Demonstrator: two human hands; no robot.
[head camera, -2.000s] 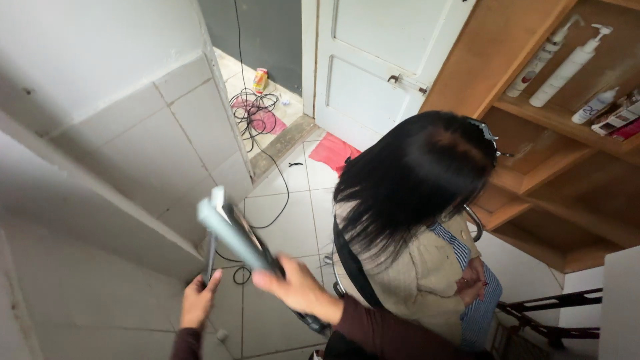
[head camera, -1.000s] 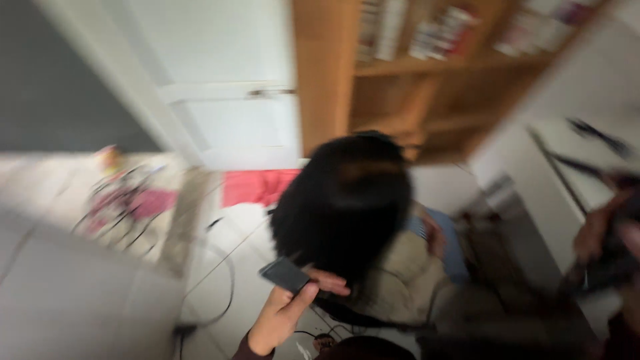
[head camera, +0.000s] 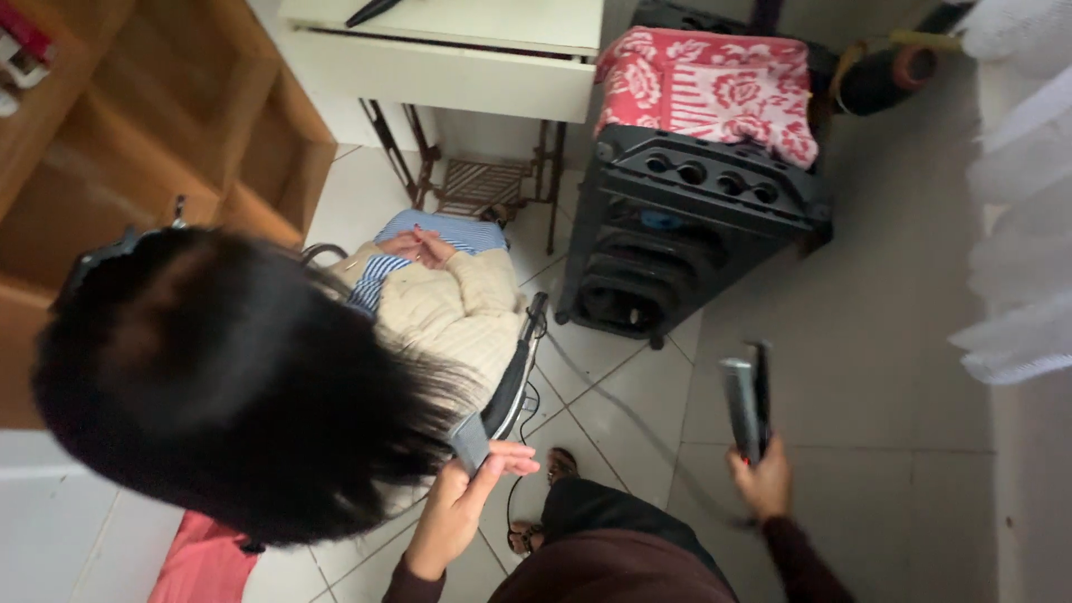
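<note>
Dark, straight hair (head camera: 243, 385) hangs loose on a seated person in a beige knit top (head camera: 444, 310), whose hands rest in their lap. At the hair's right edge, my left hand (head camera: 461, 502) holds a flat grey comb (head camera: 469, 440) between thumb and fingers; its teeth are hard to make out. Well off to the right, my right hand (head camera: 766, 481) grips a hair straightener (head camera: 748, 402) by its handle, plates pointing up and slightly apart, a small red light near the thumb. Clips (head camera: 126, 239) sit at the far side of the head.
A black trolley (head camera: 695, 209) with a red patterned towel (head camera: 708, 92) stands beyond the chair (head camera: 519, 368). A white table (head camera: 452, 71) is at the top, wooden shelves (head camera: 167, 109) at left. A cord (head camera: 511, 494) runs by my feet; a white lace curtain (head camera: 1022, 184) hangs at right.
The view has swung far to the right, bringing the trolley and towel into sight. Two seconds ago both hands were close together, left of the person; now they are wide apart.
</note>
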